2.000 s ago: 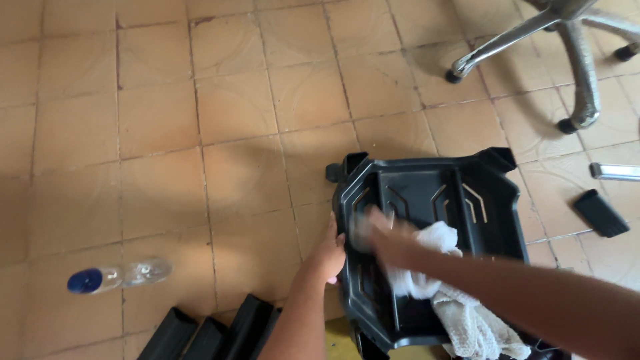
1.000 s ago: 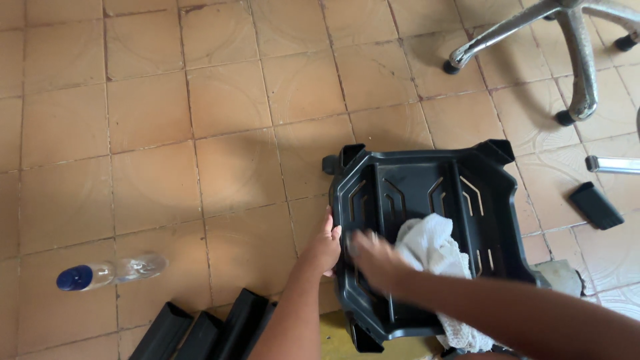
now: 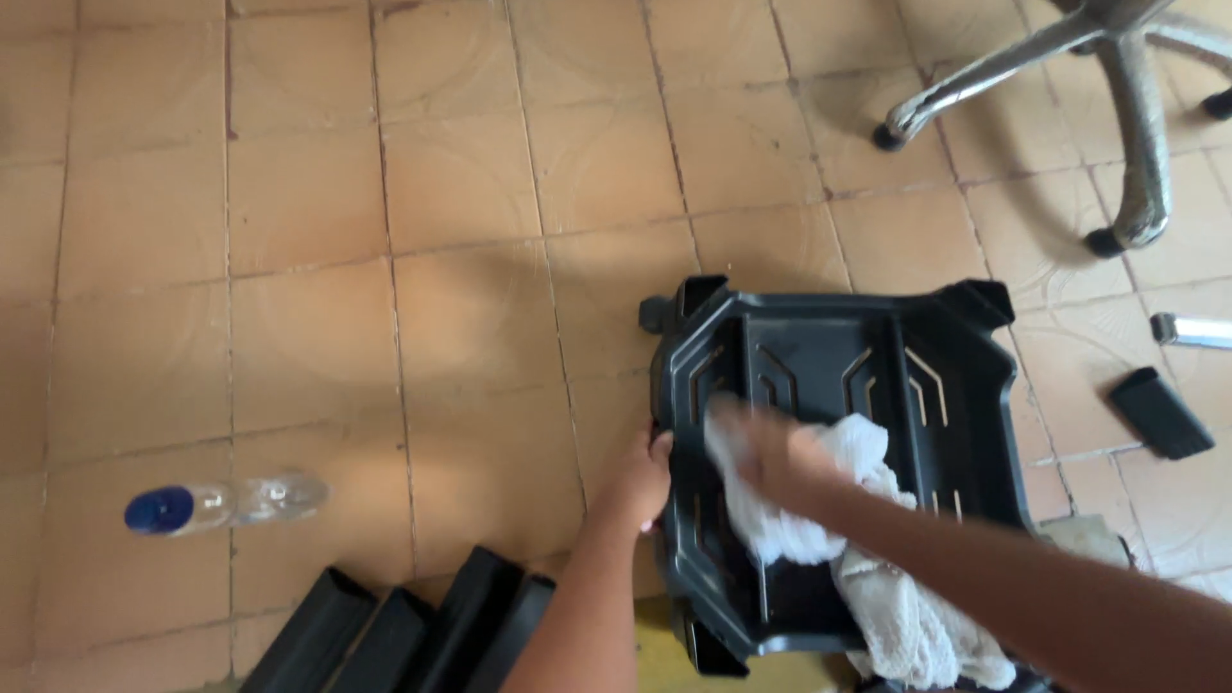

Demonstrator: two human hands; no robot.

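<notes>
A black plastic tray [image 3: 818,327] with slotted cutouts and raised corners lies right of centre. My left hand [image 3: 647,481] grips its left rim, fingers curled over the edge. Blurred by motion, my right hand [image 3: 770,448] holds a white cloth [image 3: 794,529] against the inside of the tray, near the left side. The rest of the cloth bunches to the right and trails over the near edge, under my right forearm.
A clear bottle with a blue cap [image 3: 226,505] lies at the left. Several black tubular pieces [image 3: 462,616] lie at the bottom. A wheeled metal chair base [image 3: 1136,125] stands at the upper right, above a loose black piece [image 3: 1160,412]. Something yellow [image 3: 664,645] shows under the tray.
My right hand, with cloth in it, has shifted over the left part of the tray, and the cloth is now spread further left. My left hand stays on the rim.
</notes>
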